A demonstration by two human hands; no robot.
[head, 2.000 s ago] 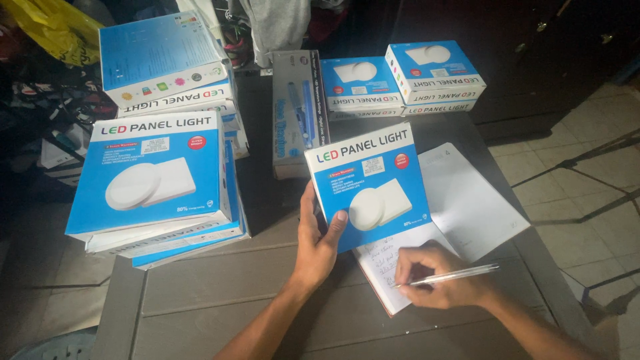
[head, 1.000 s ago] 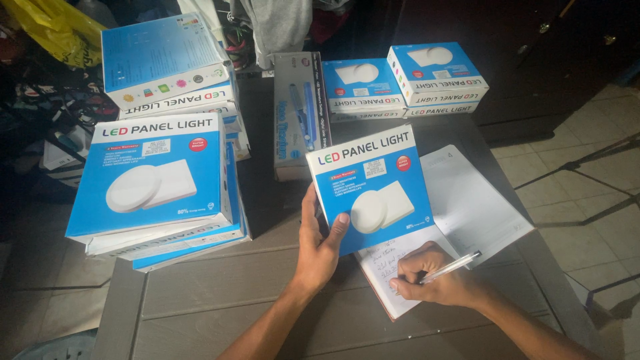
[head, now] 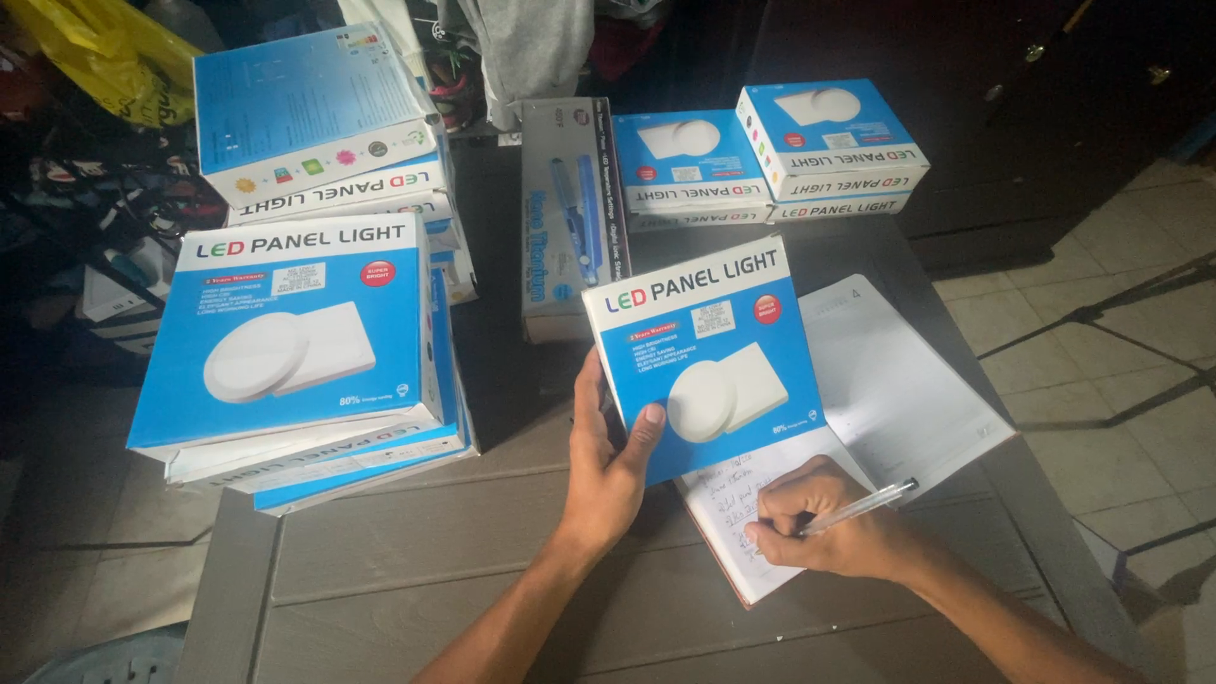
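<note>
My left hand (head: 613,456) grips the lower left corner of a blue and white LED panel light box (head: 708,366), thumb on its printed front. The box is tilted up over the top of an open notebook (head: 750,556) and hides part of it. My right hand (head: 822,522) holds a clear-barrelled pen (head: 860,505) over the notebook's left page, which bears handwriting. The pen's tip is hidden by my fingers. The right-hand page (head: 907,380) lies beyond, mostly blank. At left stands a stack of similar boxes, with one LED panel light box (head: 285,332) face up on top.
Behind that stack is another pile of LED panel light boxes (head: 313,104). A hair straightener box (head: 570,218) and more light boxes (head: 826,142) stand along the far edge of the grey slatted table (head: 408,560). A yellow plastic bag (head: 114,57) hangs at the back left.
My right hand has shifted slightly over the notebook's left page, and the pen's angle has changed. My left hand keeps its hold on the light box.
</note>
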